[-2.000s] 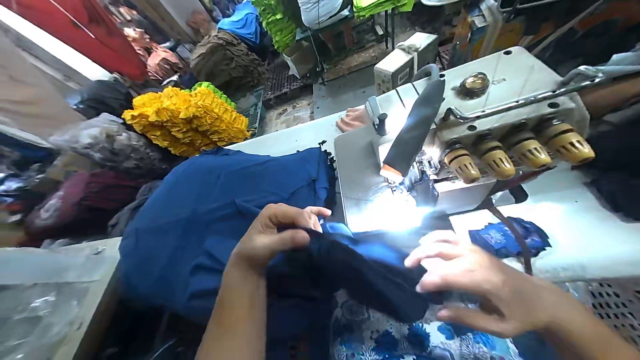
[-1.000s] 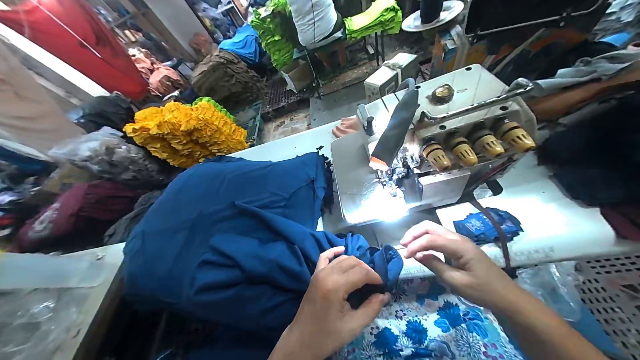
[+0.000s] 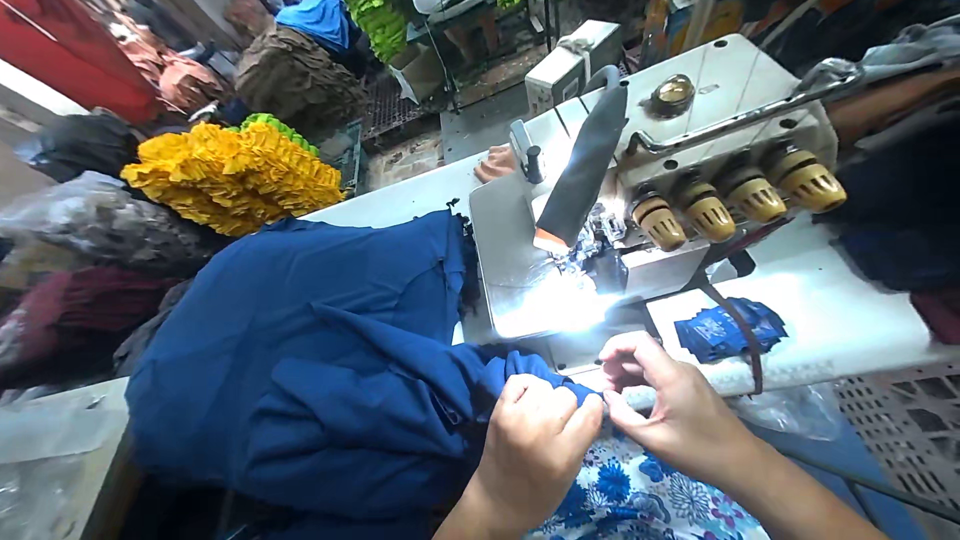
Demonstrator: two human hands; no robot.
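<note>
A large heap of blue fabric [image 3: 300, 345] lies over the table's left part, and its gathered end runs to my left hand [image 3: 544, 427], which is closed on it. My right hand [image 3: 660, 397] is just right of that, thumb and forefinger a little apart at the fabric's edge; whether a thread or bit of cloth lies between them cannot be told. Beyond both hands stands an overlock sewing machine [image 3: 720, 90] with several yellow tension knobs, its lamp shining brightly on the metal plate [image 3: 517, 270]. Small blue labels [image 3: 731, 330] lie right of the machine's needle area, under a dark strap.
Stacked yellow cloth pieces [image 3: 232, 176] stand behind the blue heap, near clear plastic bags [image 3: 97, 217]. A white box [image 3: 574, 64] is behind the machine. Floral cloth [image 3: 637, 487] covers my lap. A perforated plastic crate [image 3: 907, 427] stands at the lower right.
Two seconds ago both hands held a dark part of the cloth near the table's edge; now my left hand grips a blue gathered end. Since one second ago, my hands have come closer together.
</note>
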